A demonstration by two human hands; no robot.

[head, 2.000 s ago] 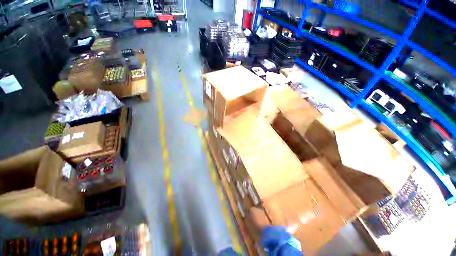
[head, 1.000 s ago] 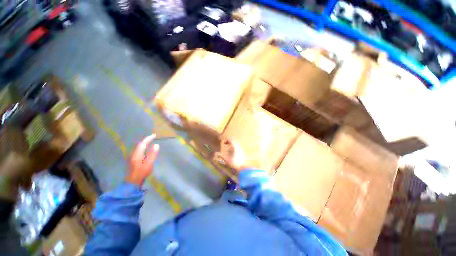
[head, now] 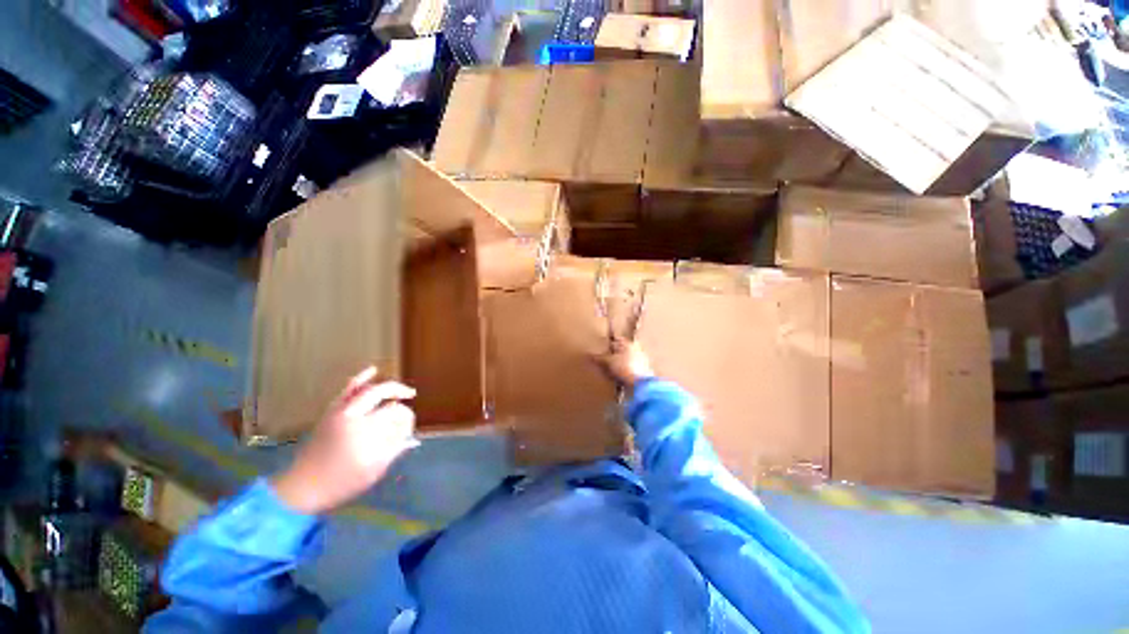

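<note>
An opened empty carton (head: 324, 310) stands at the left of the carton stack, its dark hollow side facing right. My left hand (head: 365, 434) is at its lower front edge, fingers curled; whether it grips the edge is unclear. My right hand (head: 628, 357) is over the closed carton tops (head: 737, 359) in the middle, fingers spread near a flap edge, holding nothing that I can see. Behind it is a carton with a dark opening (head: 675, 225) and a raised flap (head: 570, 118).
Larger cartons stand behind at the right, with a loose cardboard sheet (head: 901, 105) on them. Black trays (head: 235, 173) and clear-wrapped stacks are at the back left. Component trays (head: 121, 576) lie at the lower left. Labelled cartons (head: 1096, 452) stand at the right edge.
The view has turned right and now faces the stack. The carton at the left now shows its open hollow side. My left hand has moved from over the floor to that carton's front edge.
</note>
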